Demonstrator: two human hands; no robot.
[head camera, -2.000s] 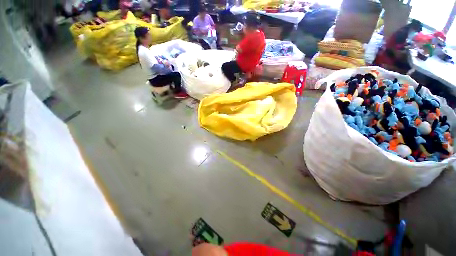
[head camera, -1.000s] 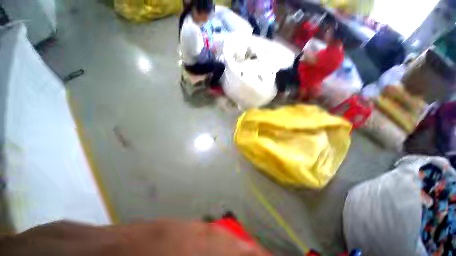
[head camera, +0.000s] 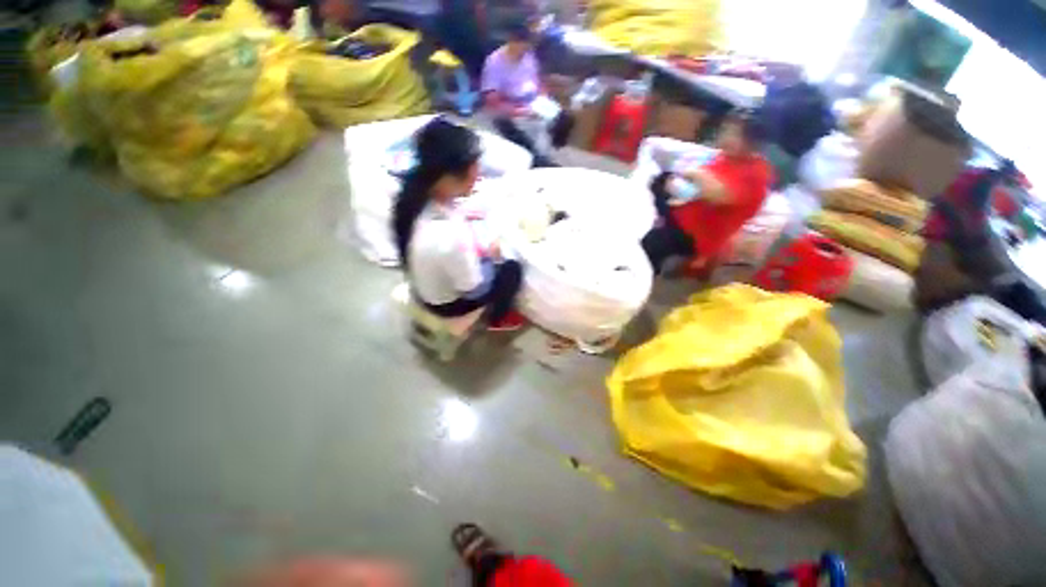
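Observation:
A blurred patch of skin (head camera: 333, 572), likely my left hand or forearm, is cut off by the bottom edge; its fingers and anything held are hidden. My right hand is not in view. A crumpled yellow sack (head camera: 740, 396) lies on the floor right of centre. A small blue and red part (head camera: 828, 570), perhaps of a cart, shows at the bottom edge. A sandaled foot (head camera: 468, 541) and red cloth (head camera: 530, 573) show at bottom centre.
People sit on low stools around white sacks (head camera: 585, 287). Large filled yellow sacks (head camera: 195, 109) stand at upper left. A white sack (head camera: 975, 470) is at the right edge. A white surface (head camera: 57, 533) fills the lower left corner. A red stool (head camera: 809, 266) lies beyond the yellow sack.
The view has swung left and up. The yellow sack and seated people sit lower in the picture, and the white surface has shrunk into the corner. Less skin shows at the bottom; a sandaled foot now shows.

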